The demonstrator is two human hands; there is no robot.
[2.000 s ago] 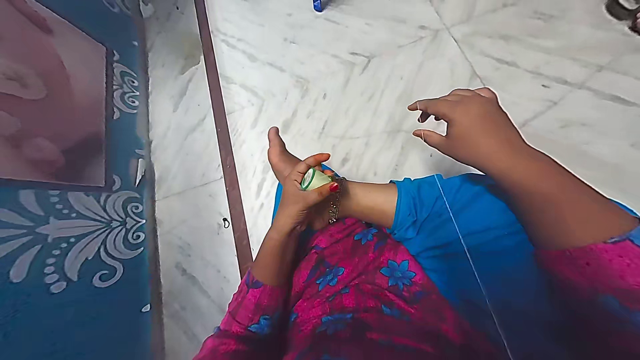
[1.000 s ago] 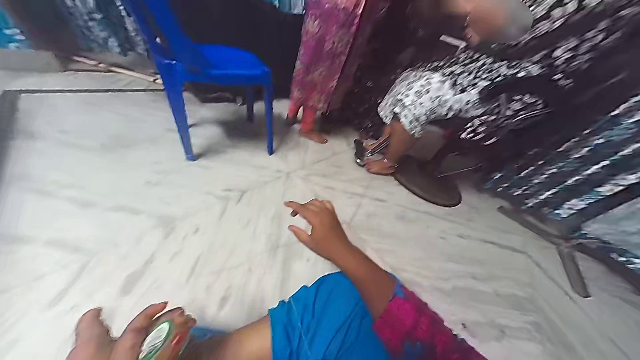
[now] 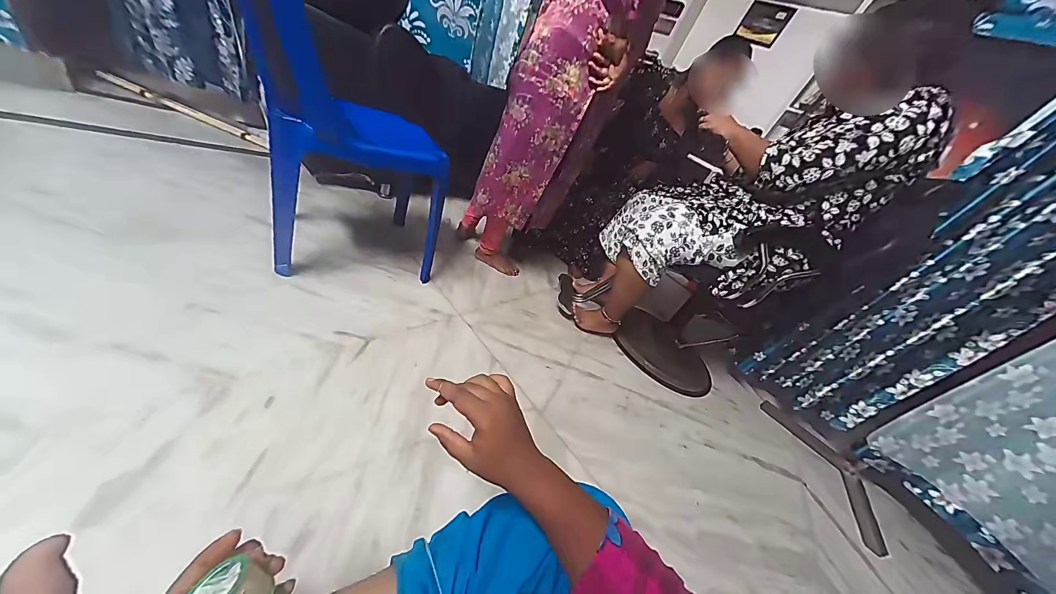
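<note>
At the lower left edge, my left hand (image 3: pixel 219 554) is curled around a spool of pale thread (image 3: pixel 224 576) with a green rim, partly cut off by the frame. Bare toes (image 3: pixel 40 568) show beside it. My right hand (image 3: pixel 488 429) is raised over the marble floor, thumb and fingers apart. A fine white thread (image 3: pixel 431 561) lies across the blue cloth over my knee (image 3: pixel 478 549); around my right fingers it is too thin to trace clearly.
A blue plastic chair (image 3: pixel 363 136) stands at the upper left. Beside it a person stands in a pink floral garment (image 3: pixel 544 107). Two people sit at the upper right, near a round black base (image 3: pixel 664 355). Floral curtains (image 3: pixel 907 330) and a stand's foot (image 3: pixel 862 511) are at the right.
The view has swung up from my lap to the room, bringing in the chair and the people. The spool stays in my left hand, and my right hand stays raised with its fingers apart.
</note>
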